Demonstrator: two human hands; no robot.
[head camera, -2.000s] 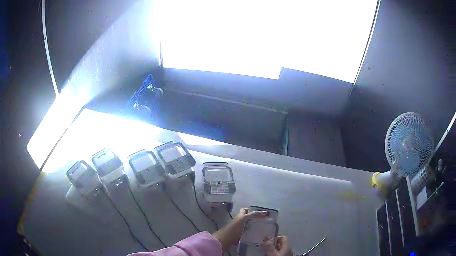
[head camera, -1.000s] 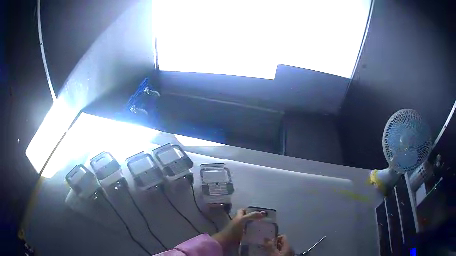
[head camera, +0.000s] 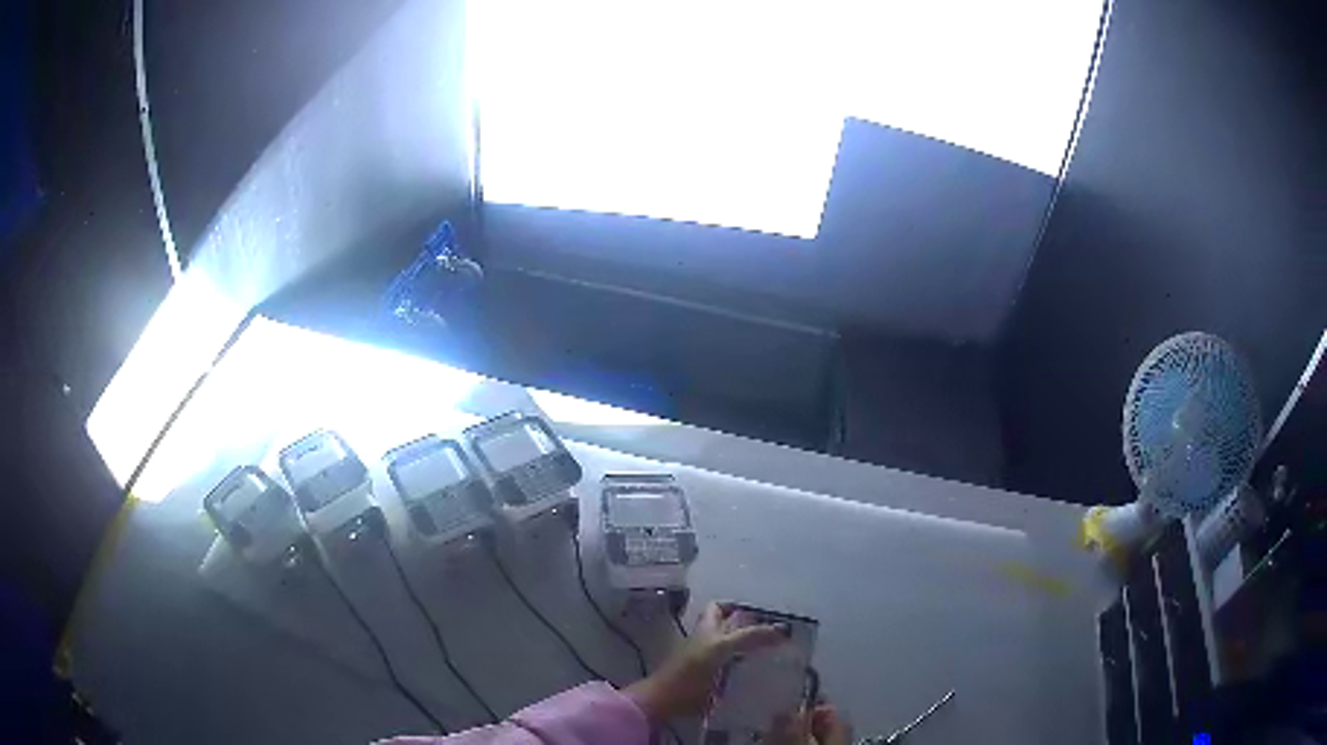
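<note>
A pale rectangular floodlight (head camera: 760, 687) with a dark far edge is held near the bottom centre. My left hand (head camera: 713, 655), in a pink sleeve, grips its left side, with the thumb lying over its far end. My right hand (head camera: 818, 722) is at its near right side, cut off by the bottom edge of the picture; its fingertips touch the housing, and what else they hold cannot be told. A thin rod, maybe a screwdriver (head camera: 923, 716), shows to the right of my right hand.
Another floodlight (head camera: 649, 533) lies beyond my left hand. Several more corded floodlights (head camera: 437, 488) stand in a row to the left, cords running nearer. A fan (head camera: 1193, 422) and dark slotted trays (head camera: 1154, 648) are at the right. Blue mesh (head camera: 425, 277) hangs behind the table.
The view has shifted slightly. The held floodlight's face looks darker and its tilt has changed a little. My left hand keeps its grip; my right hand sits slightly lower in the picture.
</note>
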